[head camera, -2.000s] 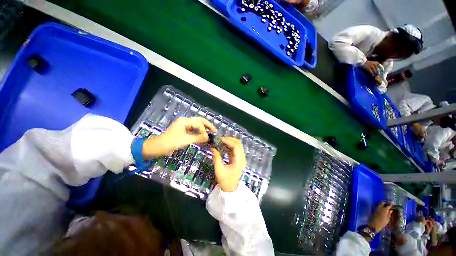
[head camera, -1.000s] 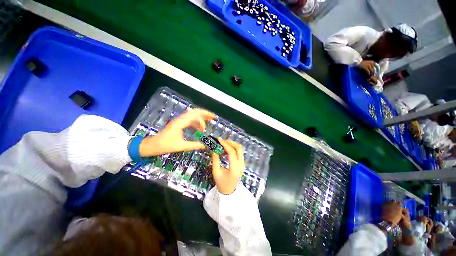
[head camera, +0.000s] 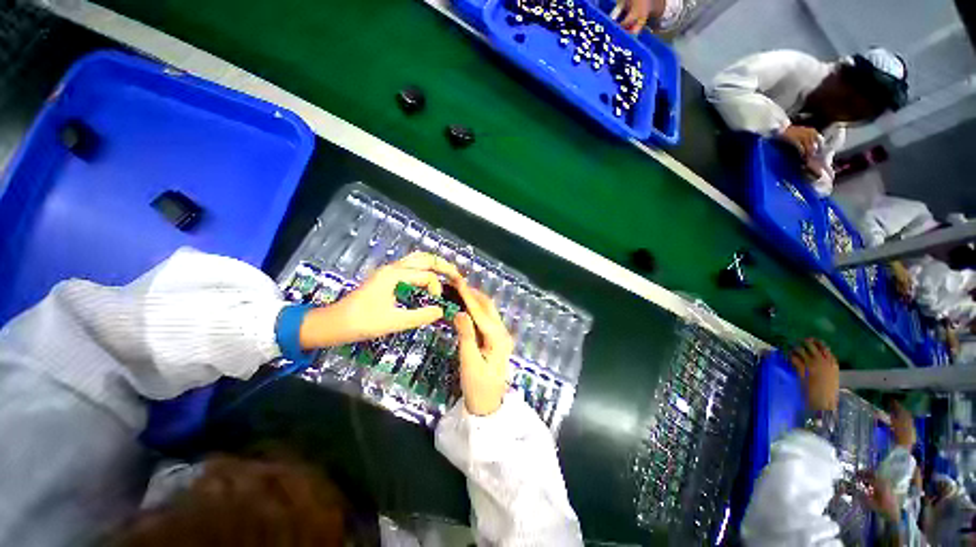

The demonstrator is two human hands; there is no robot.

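Observation:
A small green circuit board [head camera: 450,310] is between my two hands, above the clear blister tray [head camera: 557,321]; fingers hide much of it. My left hand [head camera: 369,310], with a blue wrist strap, has its thumb and fingers around the board. My right hand [head camera: 484,353] holds the board's other end with its fingertips. Whether a black housing is also in the fingers cannot be told. The blister tray has rows of slots, many with green boards.
A blue bin [head camera: 246,118] with two black pieces lies at the left. The green conveyor belt [head camera: 535,160] runs diagonally beyond, carrying black pieces. A second blister tray [head camera: 696,427] lies right. Co-workers sit across the belt and at the right.
The black pieces on the belt have moved up and left. The hands have closed in around the board, which showed more openly a second ago. The neighbour's hand at the right has moved up.

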